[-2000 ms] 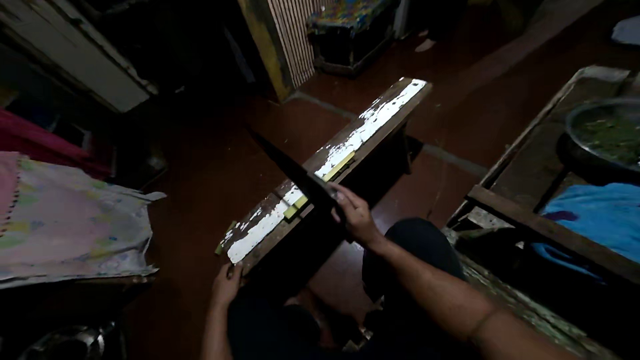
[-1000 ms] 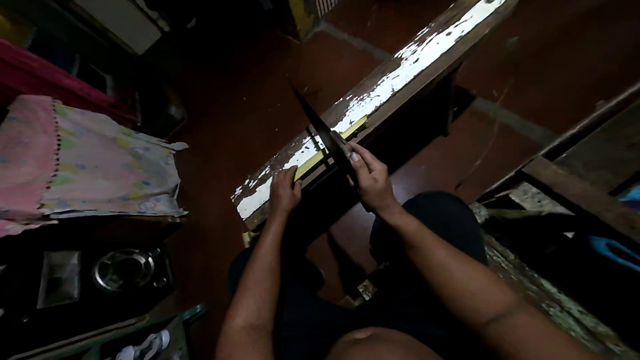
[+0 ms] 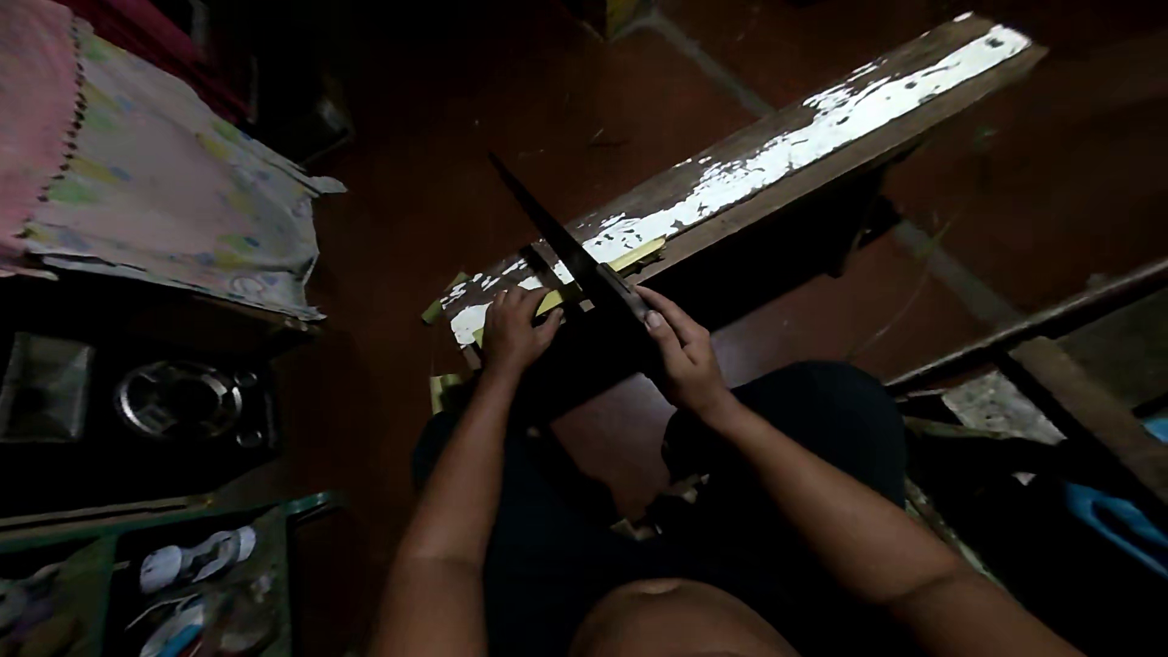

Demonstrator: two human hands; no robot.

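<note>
My right hand [image 3: 677, 351] grips the handle of a long dark blade [image 3: 547, 219], which looks like a machete or a saw; the dim light hides which. The blade slants up and left across a yellow-green strip [image 3: 639, 255], perhaps bamboo or a plant stalk. That strip lies along the near edge of a long narrow wooden bench [image 3: 776, 160] with worn, glossy white patches. My left hand [image 3: 518, 333] presses the strip's left part against the bench, left of the blade. A short greenish piece [image 3: 432, 312] rests at the bench's left end.
A cloth-covered surface [image 3: 182, 182] stands at the left, above a dark unit with a round speaker-like part [image 3: 180, 401]. A green-edged shelf [image 3: 109, 527] holds assorted items at lower left. At right is a wooden frame [image 3: 1086, 411] with a blue thing [image 3: 1118, 520] beside it.
My left hand has moved from the bench's left end onto the yellow-green strip. My right hand still holds the dark blade. The view has shifted.
</note>
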